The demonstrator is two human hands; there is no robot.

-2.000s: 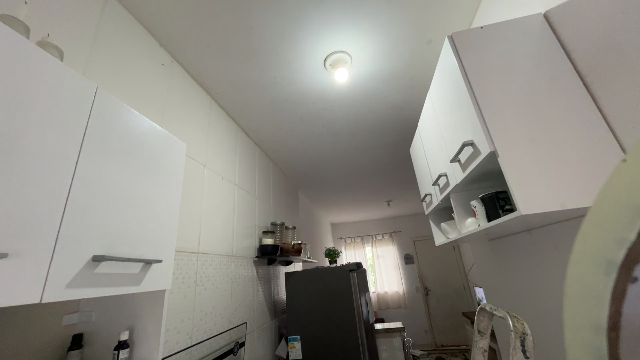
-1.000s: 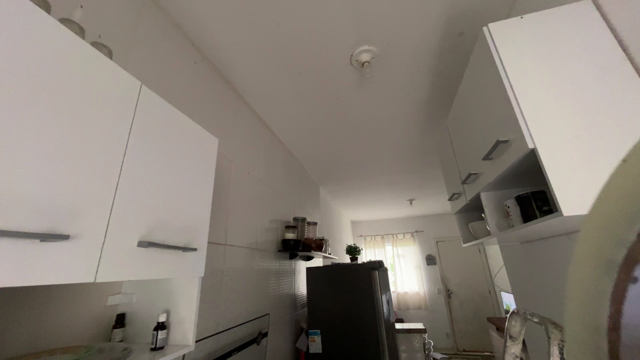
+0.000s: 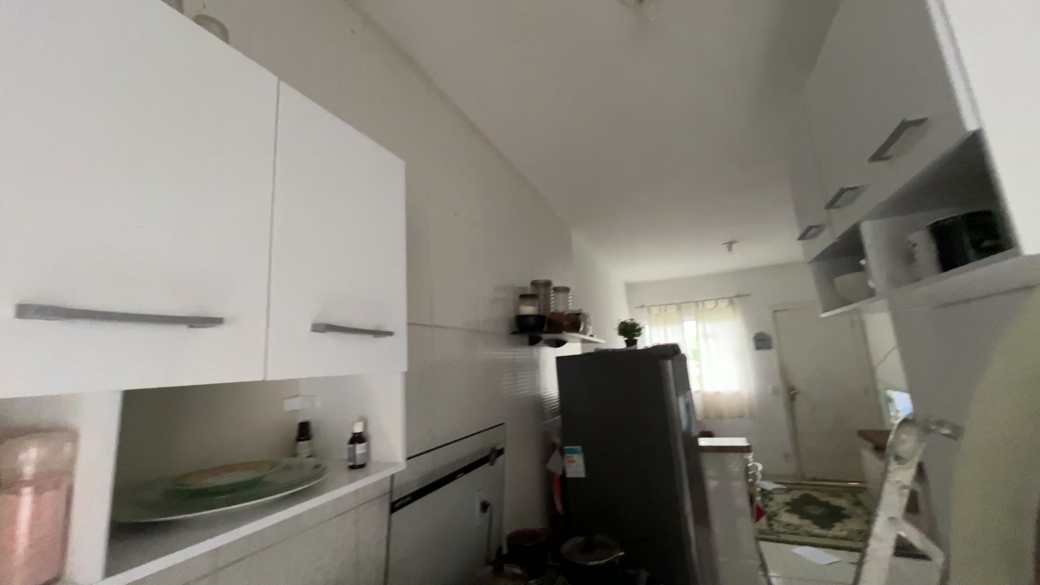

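Neither my left hand nor my right hand shows in the head view, so what they hold or touch cannot be told. At the left hangs a white wall cabinet (image 3: 337,236) with grey bar handles. Its lower shelf (image 3: 268,512) carries plates (image 3: 227,475) and small dark bottles (image 3: 357,445). A metal stepladder (image 3: 886,504) stands at the lower right. Part of a pale rounded object (image 3: 999,455), too close and blurred to name, fills the right edge. The ceiling lamp (image 3: 642,6) is cut off by the top edge and appears unlit.
A dark refrigerator (image 3: 621,439) stands mid-view, with a potted plant (image 3: 630,331) on top. Pots (image 3: 591,555) sit below, left of it. White cabinets (image 3: 861,138) hang at the right. A jar shelf (image 3: 561,335), a curtained window (image 3: 703,357), a door (image 3: 821,390) and a patterned rug (image 3: 812,512) lie farther back.
The ceiling lamp, lit two seconds ago, went dark by one second ago, and the room dimmed. The view has tilted down, bringing the plates and rug into sight.
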